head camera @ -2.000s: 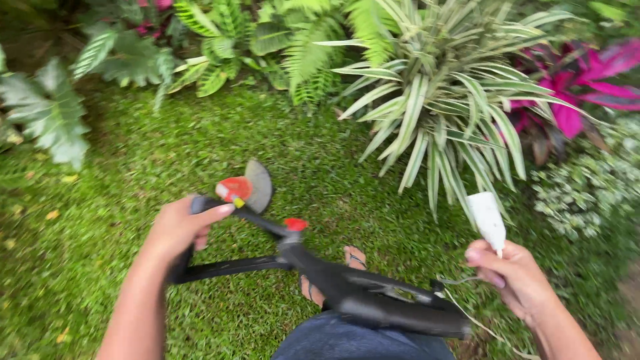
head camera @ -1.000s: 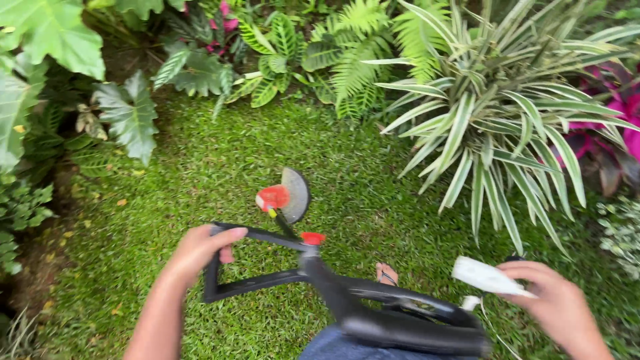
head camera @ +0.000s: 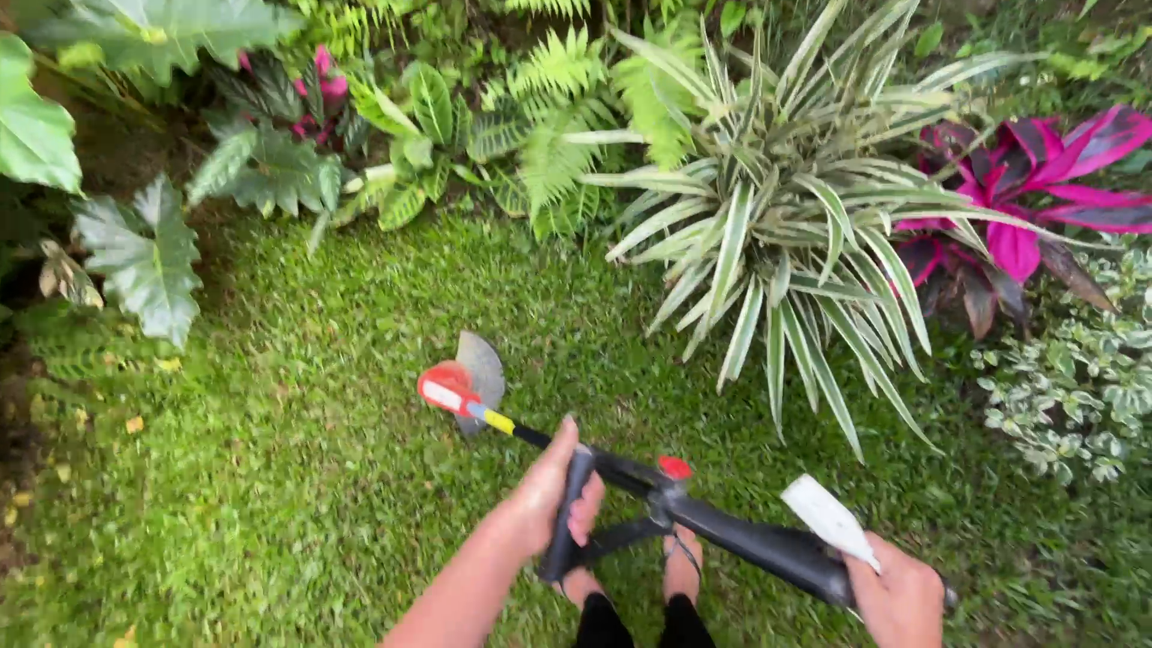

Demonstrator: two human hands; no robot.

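Note:
A string trimmer with a black shaft [head camera: 756, 540] crosses in front of my legs, its red head [head camera: 447, 389] and grey guard [head camera: 481, 371] over the grass at centre left. My left hand [head camera: 562, 495] is closed around the trimmer's black loop handle. A red knob [head camera: 674, 467] sits on the shaft where the handle joins. My right hand [head camera: 895, 585] holds a white plastic piece [head camera: 823, 513], flat and tapered, possibly a power strip or plug, beside the rear end of the shaft. The right fingers are partly hidden, so whether they also touch the shaft is unclear.
Grass [head camera: 297, 504] lies underfoot, with my feet [head camera: 682, 562] below the shaft. A striped spider-like plant [head camera: 765, 198] spreads at upper right, beside a magenta-leaved plant [head camera: 1012, 193] and a variegated shrub [head camera: 1062, 378]. Ferns [head camera: 562, 117] and broad-leaved plants [head camera: 148, 256] border the lawn.
My left hand and the handle have moved right, toward the other hand. The trimmer's head now points further to the left, with more of the front shaft showing.

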